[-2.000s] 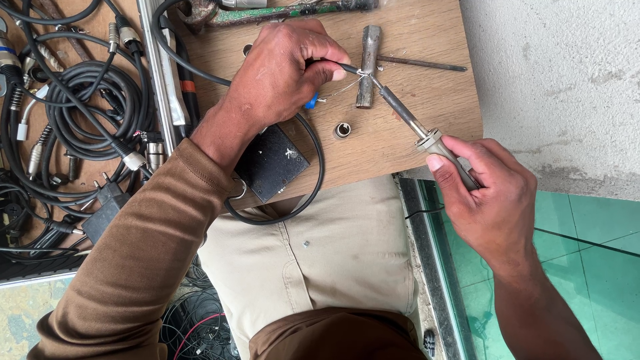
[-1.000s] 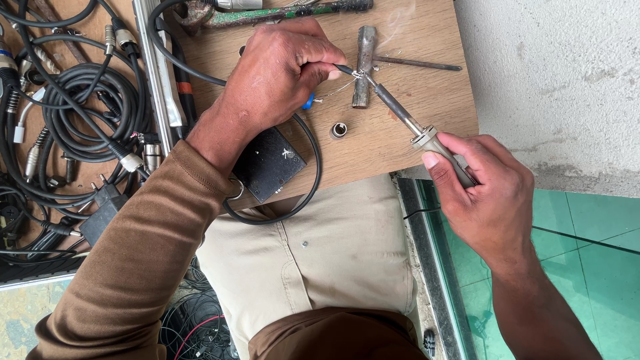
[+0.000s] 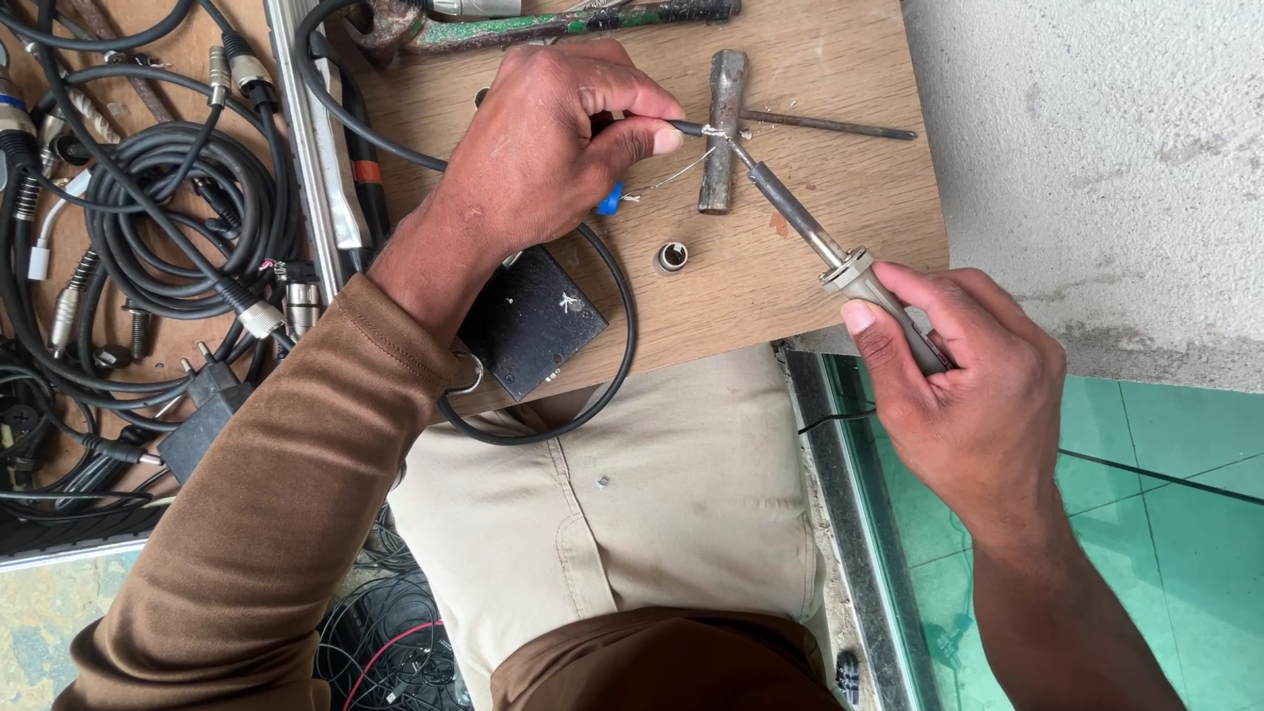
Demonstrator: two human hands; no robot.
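My left hand [image 3: 558, 148] pinches a black cable [image 3: 689, 128] near its stripped end, which lies over a metal tubular box spanner [image 3: 724, 133]. In my right hand [image 3: 963, 375] is a soldering iron [image 3: 805, 222], its tip at the bared wire. A thin wire [image 3: 681, 176], apparently solder, runs from a blue piece [image 3: 611, 199] below my left fingers toward the joint. A small metal connector sleeve [image 3: 671, 258] stands on the wooden board [image 3: 829, 286]. Beneath my left wrist lies a black box [image 3: 533, 321], partly ringed by the cable.
A hammer with a worn green handle [image 3: 553, 28] lies along the far edge. A thin metal rod [image 3: 829, 123] extends right from the spanner. On the left, a tray [image 3: 301, 128] holds coiled cables [image 3: 183, 217] and a black power adapter [image 3: 205, 415]. A rough wall [image 3: 1086, 178] borders the right.
Smoke that rose above the spanner one second ago no longer shows. Both hands stay nearly in place, with the iron still at the wire end.
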